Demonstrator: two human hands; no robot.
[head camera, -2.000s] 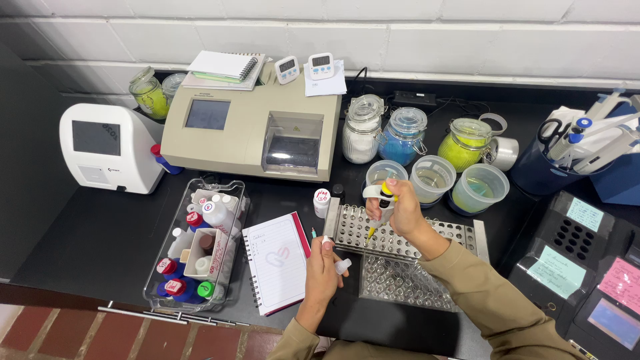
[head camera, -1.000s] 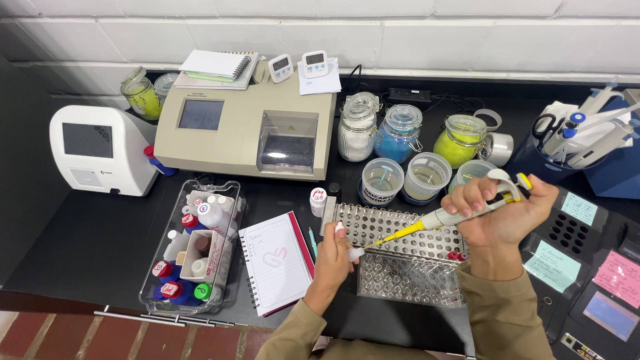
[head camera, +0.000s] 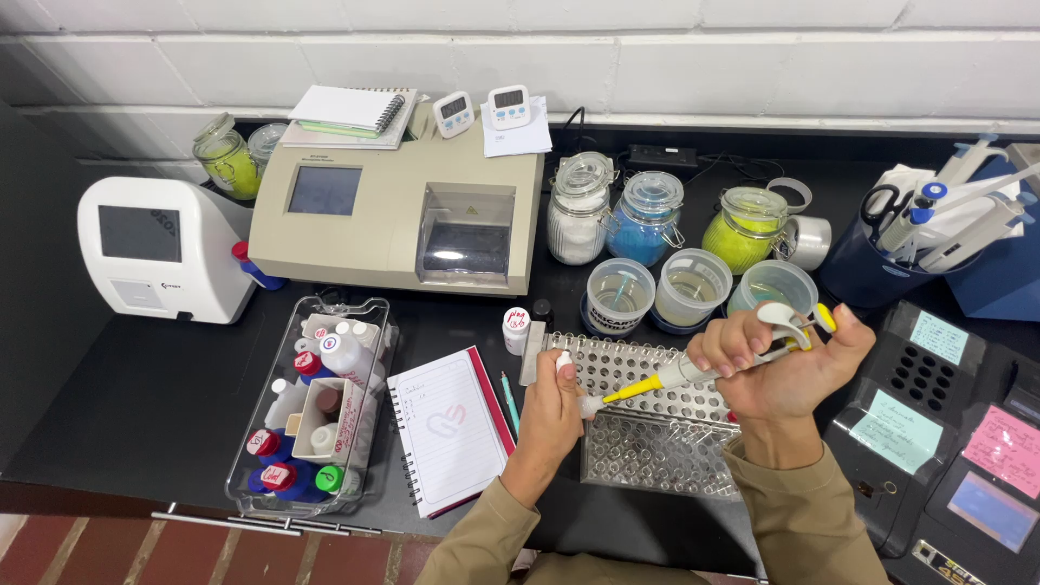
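Observation:
My right hand (head camera: 780, 378) grips a white and yellow micropipette (head camera: 682, 372), thumb at its yellow plunger. The pipette slants down to the left, its tip at the mouth of a small translucent bottle (head camera: 588, 405). My left hand (head camera: 548, 414) holds that bottle tilted, with a small white cap (head camera: 563, 359) between its fingers. Below both hands lies a metal test tube rack (head camera: 634, 357), and nearer me stands a rack of glass tubes (head camera: 658, 459). Whether the tip is inside the bottle's neck is hard to tell.
Left of my hands are a spiral notebook (head camera: 447, 431), a teal pen (head camera: 510, 402) and a clear plastic bin of reagent bottles (head camera: 378, 325). Behind stand a beige analyzer (head camera: 349, 252), glass jars (head camera: 578, 219) and plastic cups (head camera: 691, 284). A block heater (head camera: 918, 374) sits at the right.
Two seconds ago the pipette pointed down over the metal rack; its tip is now at the bottle in my left hand. My right hand has moved right and turned since then.

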